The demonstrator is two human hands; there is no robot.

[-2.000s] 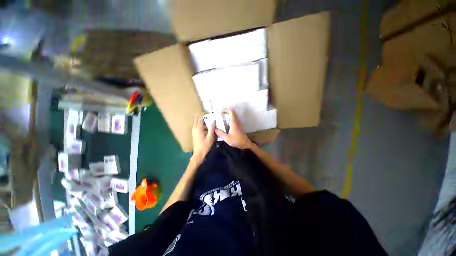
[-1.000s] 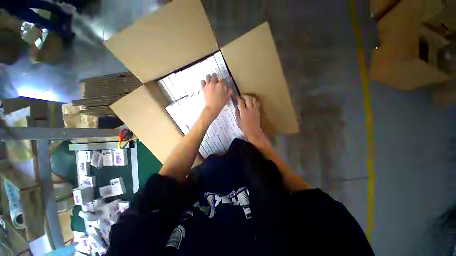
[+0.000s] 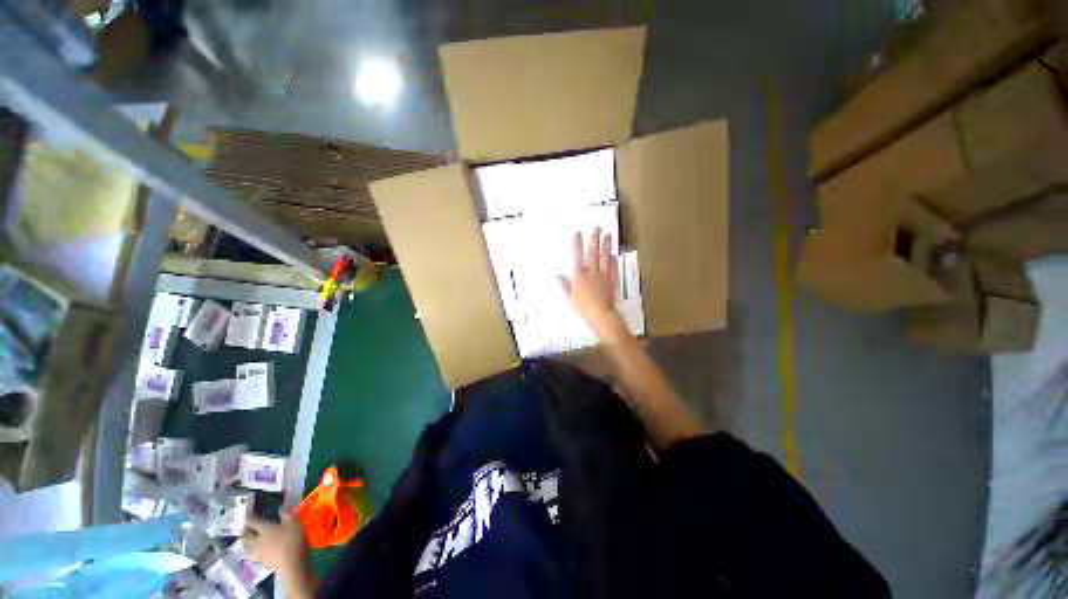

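The open shipping carton (image 3: 685,234) stands in front of me with its flaps spread. Rows of white product boxes (image 3: 545,187) fill it. My right hand (image 3: 593,281) lies flat, fingers spread, on the boxes at the carton's right side. My left hand (image 3: 276,543) is at the lower left, at the heap of loose product boxes (image 3: 230,515) on the line. It is blurred and its fingertips are by a box; I cannot tell if it grips one.
An orange tape dispenser (image 3: 333,510) is on the green tabletop (image 3: 381,374), beside my left hand. Scissors (image 3: 336,281) hang at the table corner by the post. Flattened cartons (image 3: 305,187) lie behind. Brown cartons (image 3: 914,176) stand at the right, beyond a yellow floor line.
My left hand has left the carton and moved down-left to the loose boxes. My right hand has moved from the carton's right edge onto the boxes. The view has turned and shifted.
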